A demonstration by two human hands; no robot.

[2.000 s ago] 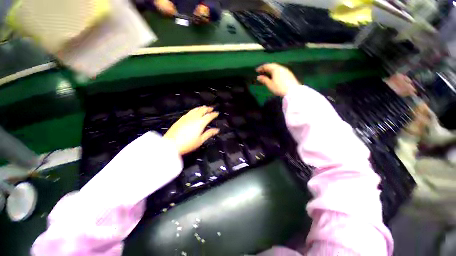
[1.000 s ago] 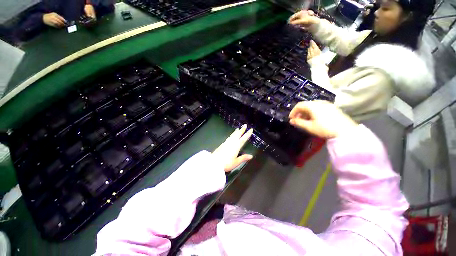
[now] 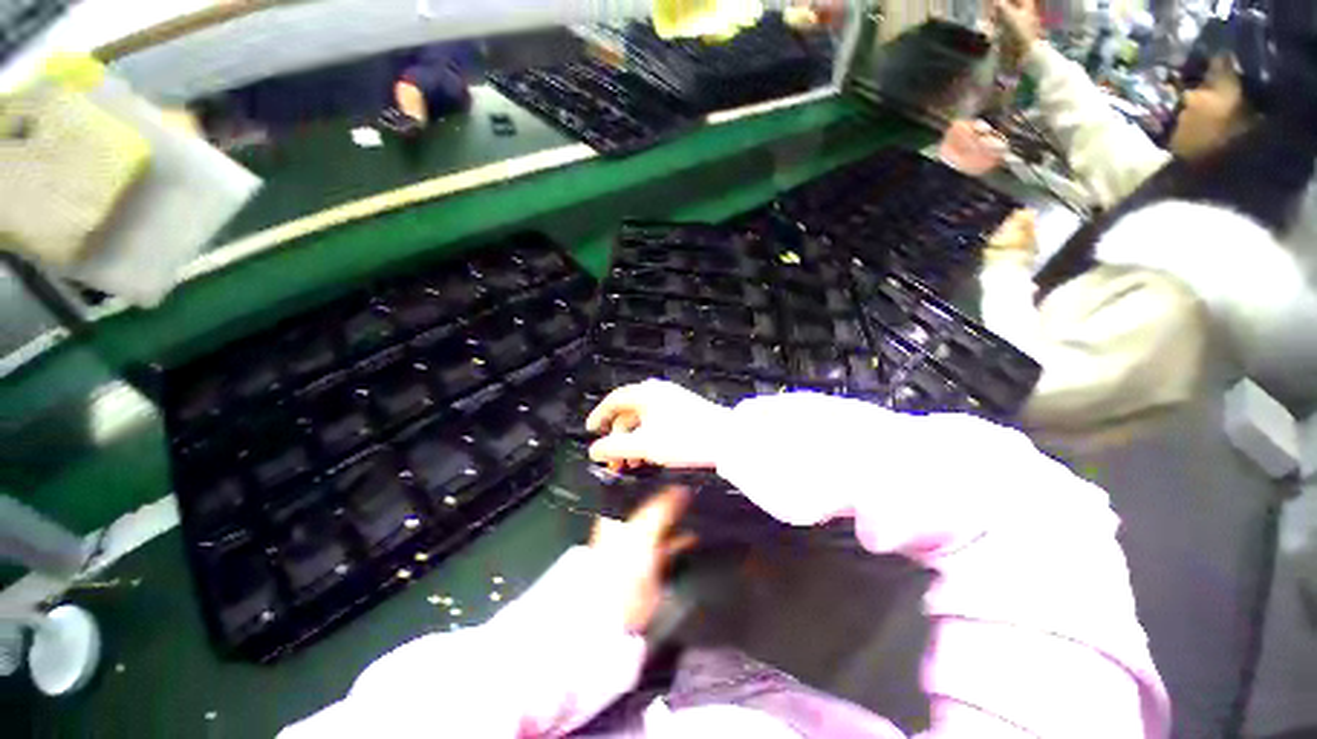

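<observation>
A large glossy black blister tray (image 3: 379, 451) with rows of rectangular pockets lies on the green bench at left. More black trays (image 3: 693, 311) lie to its right, overlapping at an angle. My right hand (image 3: 653, 426) is over the near left corner of these trays, fingers curled; a small dark edge shows at its fingertips, and I cannot tell if it is gripped. My left hand (image 3: 636, 549) is just below it, close to my body and motion-blurred. A dark blurred shape is beside its fingers; whether it holds this is unclear.
Small pale specks (image 3: 448, 604) lie on the bench near the left tray. A white round fan base (image 3: 64, 650) is at far left. A pale sheet (image 3: 159, 202) hangs upper left. A person (image 3: 1141, 303) works at right; another person's hand (image 3: 412, 101) shows across the green ledge.
The view has swung back left and up. My right hand has moved left from the tray stack's near right side to its left corner. My left hand is now lower, closer to my body.
</observation>
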